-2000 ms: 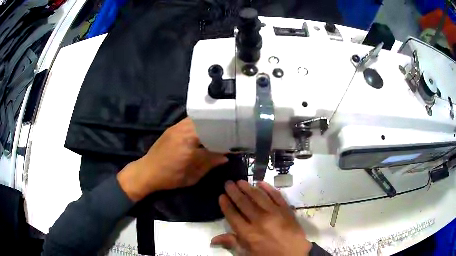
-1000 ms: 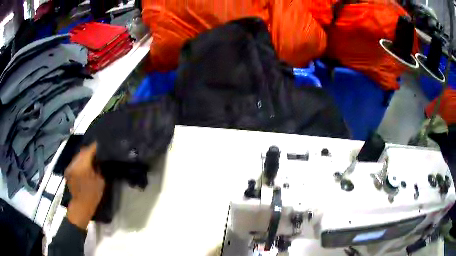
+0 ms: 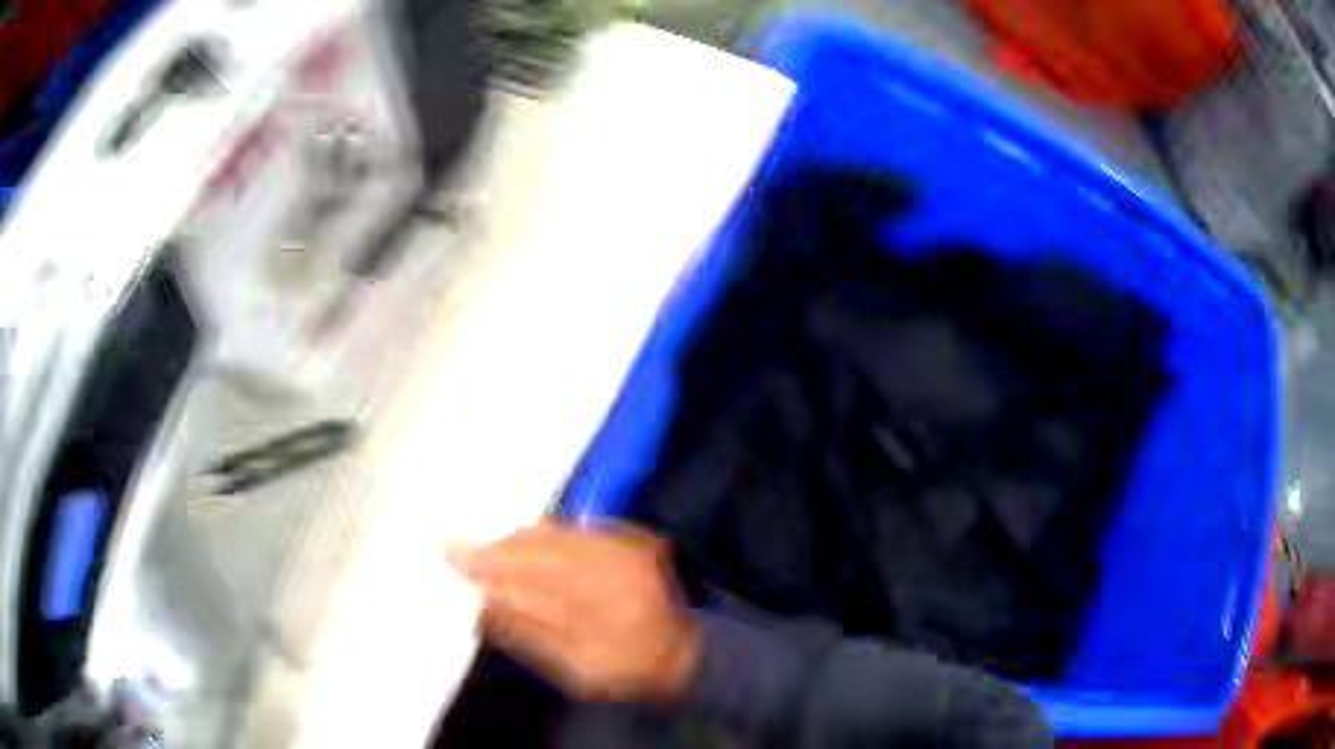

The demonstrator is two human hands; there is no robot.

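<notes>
The view is blurred by motion. My right hand [image 3: 593, 612] is low in the middle, at the white table's edge [image 3: 535, 322], with its dark sleeve coming from the lower right. Its fingertips lie over the table edge; I cannot tell whether it holds anything. My left hand is out of the picture. A large blue bin [image 3: 1201, 483] stands beside the table, with a heap of black cut pieces [image 3: 937, 439] in it.
The white sewing machine is at the left, with its dark control panel [image 3: 110, 424] and small lit screen. Dark thread snips [image 3: 286, 454] lie on the machine bed. Orange fabric [image 3: 1120, 44] is at the top right, and red-orange fabric at the lower right.
The view has swung right to the blue bin. My left hand and the black piece near it have left the picture. My right hand, absent one second ago, is back in view.
</notes>
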